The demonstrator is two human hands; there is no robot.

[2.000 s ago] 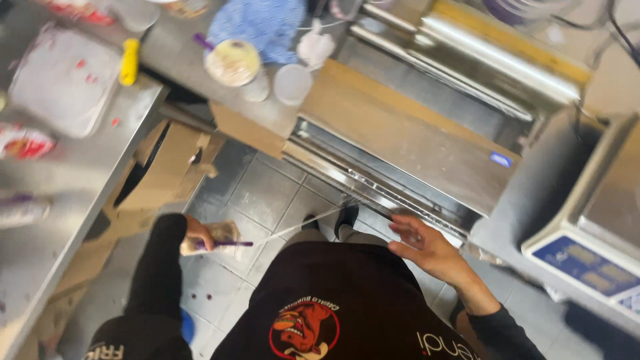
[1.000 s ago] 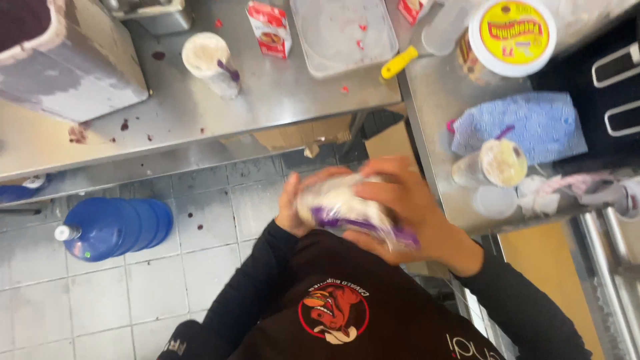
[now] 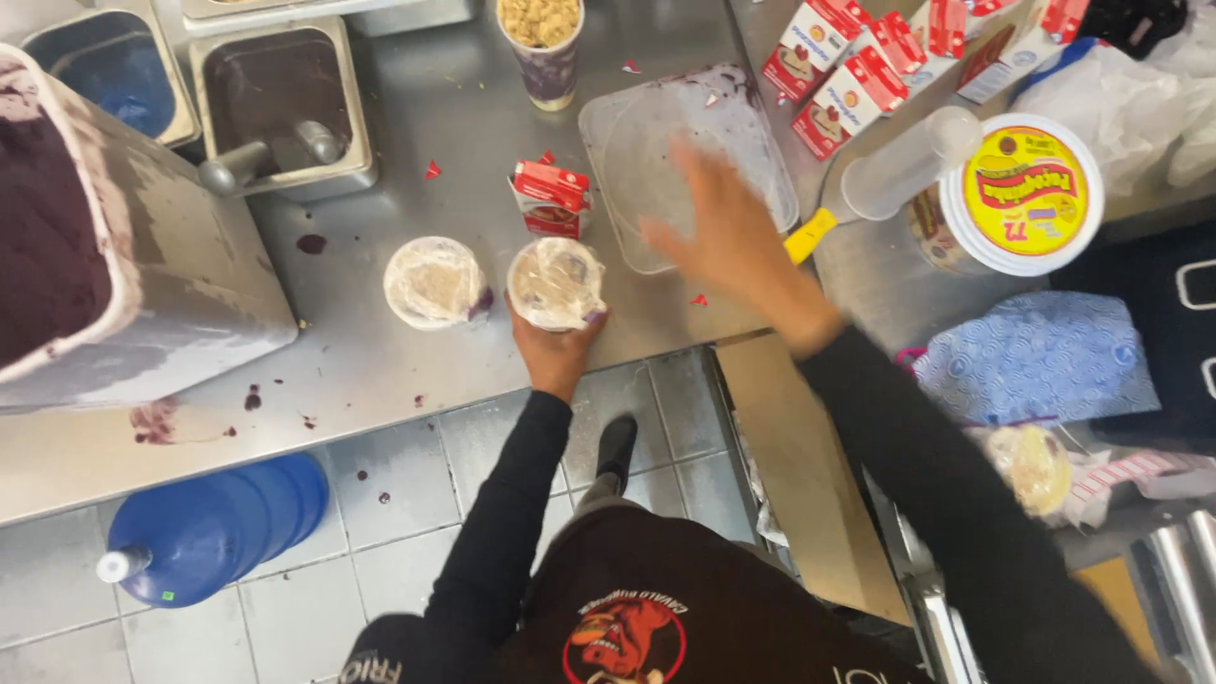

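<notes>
My left hand is closed around a film-wrapped cup at the front of the steel counter. Just left of it a second wrapped cup stands by itself. My right hand, blurred and with its fingers apart, holds nothing and hovers over the right side of a clear plastic lid or tray. Behind the held cup is a small red and white carton. An uncovered cup with crumbly topping stands farther back.
A large tub of dark purple food and a steel pan with scoops are at left. Several cartons, a yellow-handled tool, a lidded round tub and a blue cloth lie at right. A blue water jug is on the floor.
The wrapped cup that both hands held against the body a second ago is now at the counter in my left hand. My right hand has let go and moved right. The view has swung left.
</notes>
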